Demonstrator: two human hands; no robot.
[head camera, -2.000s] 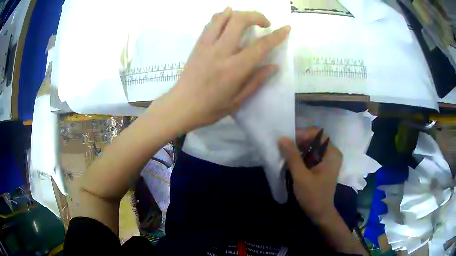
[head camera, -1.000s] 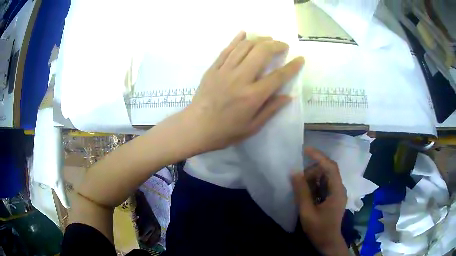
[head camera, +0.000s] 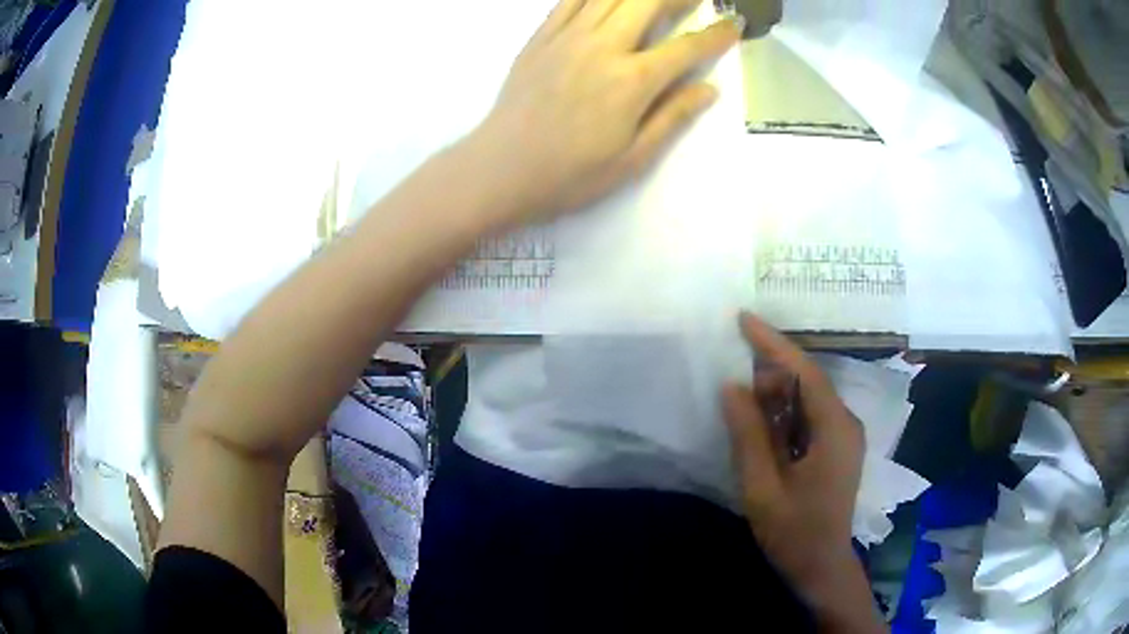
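A thin white cut piece (head camera: 656, 273) runs from the machine area at the top centre over the table's front edge towards my lap. My left hand (head camera: 594, 105) lies flat on its upper part, fingers slightly spread and partly cut off by the top edge. The dark presser foot area (head camera: 753, 15) is just right of my left fingertips. My right hand (head camera: 792, 458) pinches the piece's right edge just below the table edge. Dark thread snips (head camera: 789, 419) sit in my right palm, mostly hidden by the fingers.
A printed ruler scale (head camera: 832, 265) runs along the table front. The metal machine plate (head camera: 805, 89) is right of the presser foot. White cloth (head camera: 514, 415) lies over my dark lap. Crumpled white cloth (head camera: 1046, 495) and blue cloth (head camera: 947, 533) are at lower right.
My left hand has moved up the table to the presser foot, which now shows. The piece lies flatter and higher. My right hand stays at its right edge; the snips are less visible.
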